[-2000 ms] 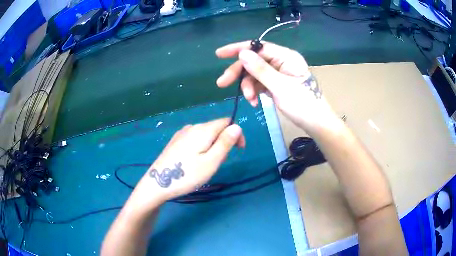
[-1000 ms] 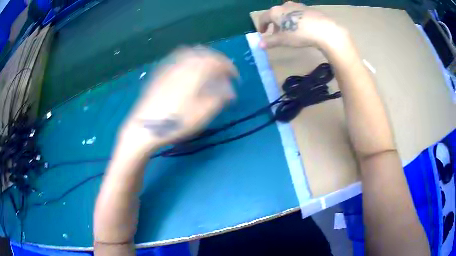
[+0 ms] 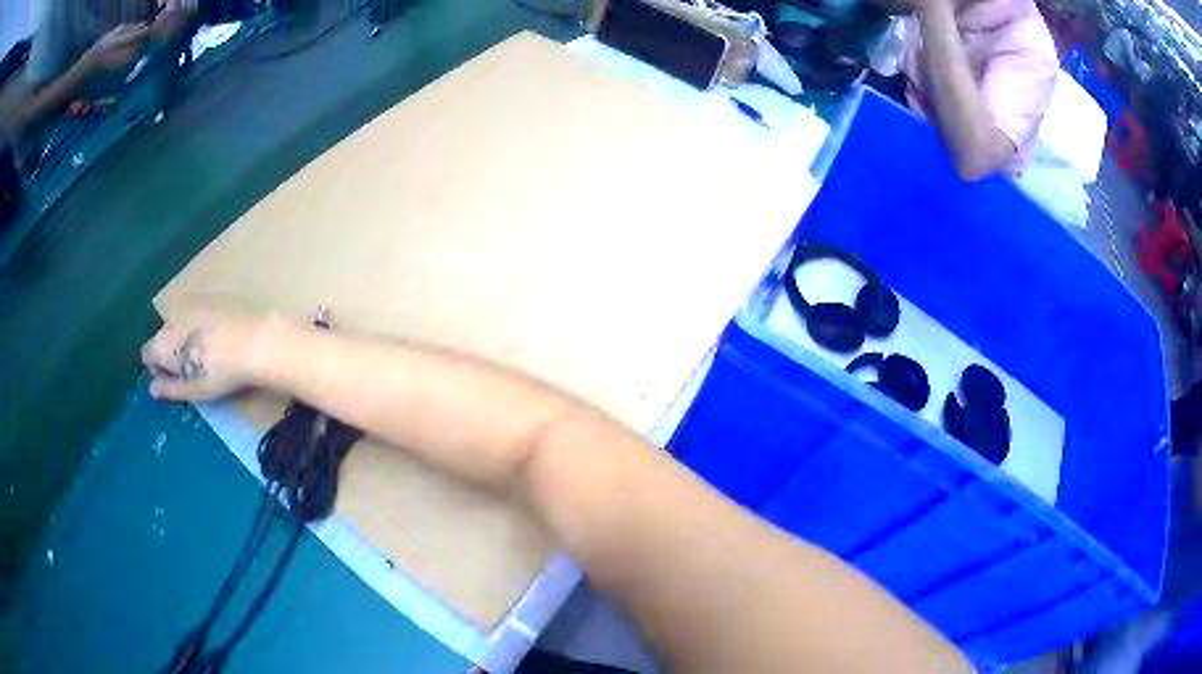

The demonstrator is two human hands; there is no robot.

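My right hand (image 3: 195, 358) is at the left corner of the tan cardboard sheet (image 3: 435, 198), fingers curled; whether it holds anything cannot be told. A black cable bundle (image 3: 301, 477) lies on the cardboard's near left part, partly hidden under my right forearm. Black cords (image 3: 244, 579) run from it over the white backing edge (image 3: 396, 589) onto the green bench. My left hand is not in view.
A blue tote (image 3: 896, 514) at the right holds several black headphones (image 3: 844, 312) on a white sheet. A dark rectangular device (image 3: 662, 42) stands beyond the cardboard. Another person's arm (image 3: 969, 105) is behind the tote. Another person's hands (image 3: 112, 53) are at the upper left.
The view has swung right, bringing the tote, headphones and people in. My left hand has left the picture. My right hand no longer holds up the cord end seen two seconds ago.
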